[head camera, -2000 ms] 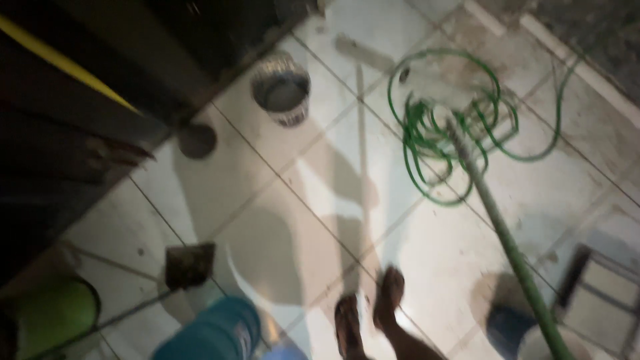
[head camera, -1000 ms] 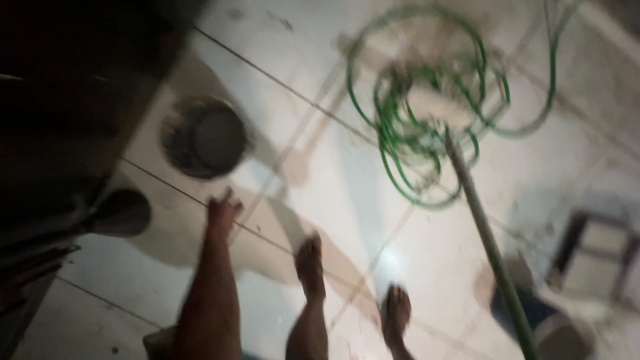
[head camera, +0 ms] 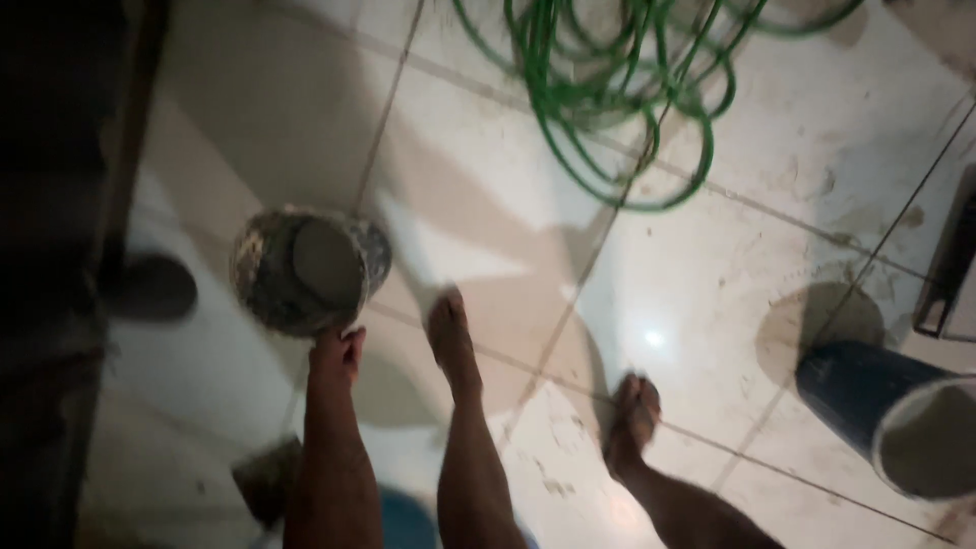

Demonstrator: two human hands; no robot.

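Note:
My left hand point(head camera: 337, 355) grips the near rim of a small round bucket point(head camera: 263, 293) stained with what looks like dried cement. The bucket's mouth faces up towards me, and its inside shows a grey round bottom. My left forearm comes up from the bottom edge, left of my two bare feet. My right hand is not in view. Beyond the feet, towards the top, a green hose point(head camera: 705, 156) lies in loose coils on the tiled floor point(head camera: 732, 244).
A dark blue bucket point(head camera: 846, 381) with a pale rim stands at the right, near a pale, dark-edged object point(head camera: 962, 305). A dark round object point(head camera: 156, 287) lies by the dark structure at the left. A flat dark piece point(head camera: 267, 476) and a blue container point(head camera: 404, 518) are partly hidden behind my arm.
My left hand, apart from the stained bucket one second ago, now holds its rim. The long pole seen over the hose in both earlier frames is out of view. The view has shifted.

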